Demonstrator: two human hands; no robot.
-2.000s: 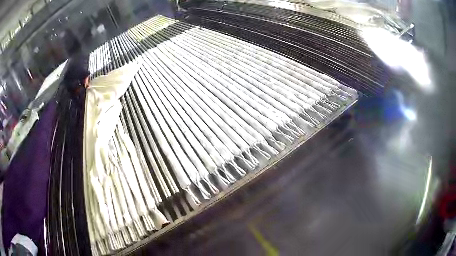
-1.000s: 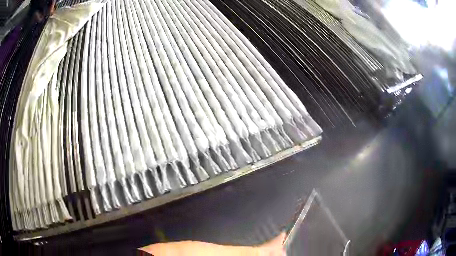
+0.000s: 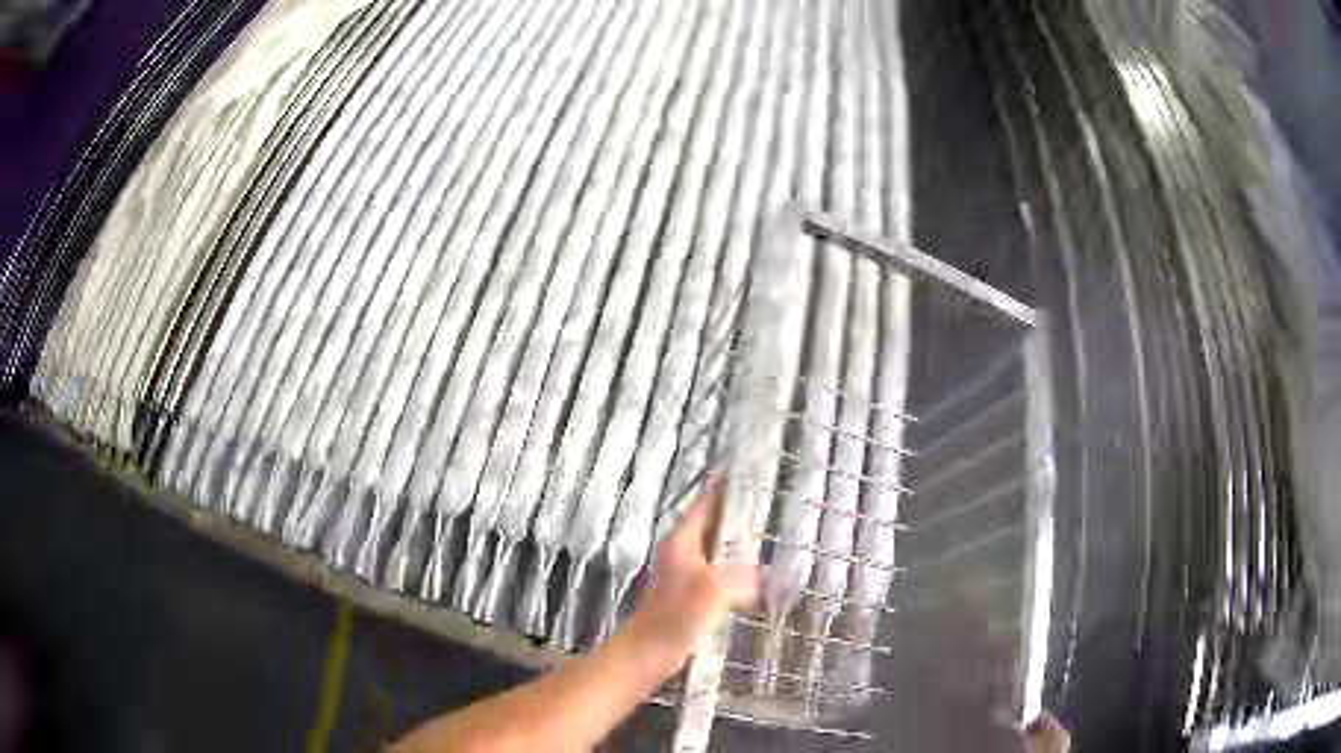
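Observation:
Pale grey-white pleated fabric (image 3: 485,265) lies in long parallel folds on the forming table. A thin grey rectangular metal frame (image 3: 1037,500) is held over its right edge and the dark gap beside it. My left hand (image 3: 691,589) is closed around the frame's left side. My right hand (image 3: 1046,734) shows only as blurred fingertips at the bottom edge, at the lower end of the frame's right side; its grip is hard to see. The frame's near end is cut off.
Cream pleated fabric (image 3: 162,191) lies to the left, past a few dark ribs. Another ribbed table with fabric (image 3: 1191,294) stands at the right. Purple cloth (image 3: 74,88) is at the upper left. A yellow floor line (image 3: 335,677) runs below the table edge (image 3: 353,578).
The frame has come up from the bottom edge to over the fabric's right side. My left hand now shows on it. The view has moved closer to the fabric and turned.

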